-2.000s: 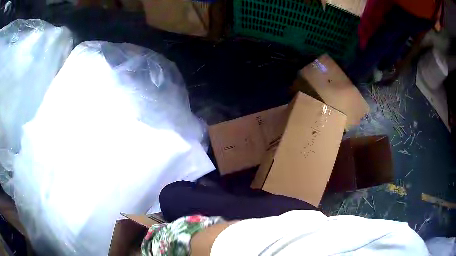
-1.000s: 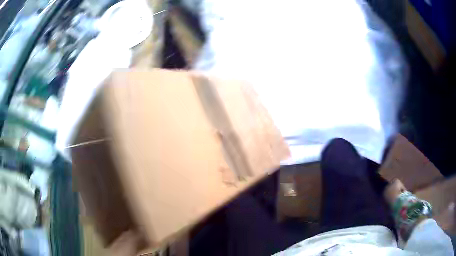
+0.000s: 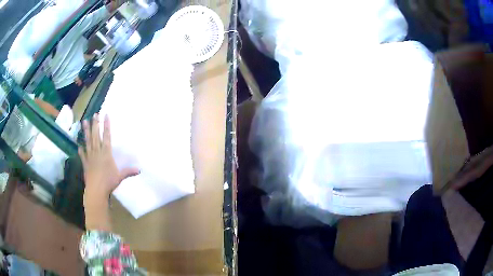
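My left hand (image 3: pixel 102 161) is bare, its fingers spread, laid on the left edge of loose white sheets (image 3: pixel 154 124) on the brown bench. A thick white sheet stack (image 3: pixel 367 108), overexposed, sits on a clear plastic bag (image 3: pixel 275 135) at my knees. My right hand (image 3: pixel 471 171) is dark and partly cut off by the right edge; it appears to grip the lower edge of a blurred cardboard carton (image 3: pixel 447 118) beside the stack. The carton's inside is not visible.
A round white fan (image 3: pixel 195 33) stands at the bench's far end. Green rails (image 3: pixel 46 121) run along the left. A brown panel or carton (image 3: pixel 43 232) is at lower left. A person in white (image 3: pixel 70 51) is beyond. Another brown carton (image 3: pixel 362 242) is below the stack.
The view has swung left to the bench. The large carton near my left hand has left that hand, which now lies on the sheets. A carton now shows upright beside the stack at my right hand.
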